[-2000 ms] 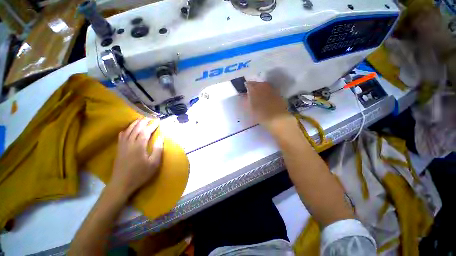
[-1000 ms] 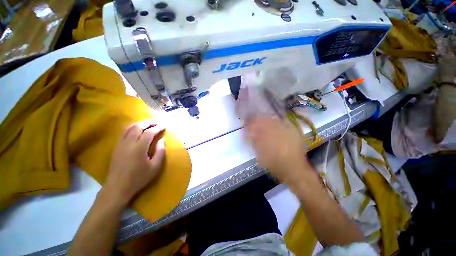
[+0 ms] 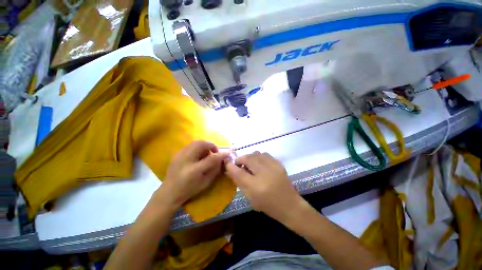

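A mustard garment panel [image 3: 164, 126] lies on the white table left of and below the needle area [image 3: 235, 103], its rounded end near the table's front edge. My left hand [image 3: 194, 171] rests on the panel, with thumb and finger pinching its right edge. My right hand [image 3: 262, 184] meets it there, fingertips closed on a small pale strip [image 3: 231, 156] at the panel's edge. Most of the strip is hidden by the fingers. The presser foot is lost in the lamp's glare.
The white JACK sewing machine [image 3: 317, 37] stands behind. A black strip [image 3: 295, 80] hangs by its body. Scissors [image 3: 370, 138] with green and yellow loops lie at right, beside small metal tools [image 3: 394, 99] and an orange stick-like tool [image 3: 451, 81]. A mustard-and-white cloth bundle [image 3: 428, 195] hangs lower right.
My right hand has come from beside the black strip to my left hand at the panel's edge, uncovering the scissors. The view has shifted, so the machine sits further right.
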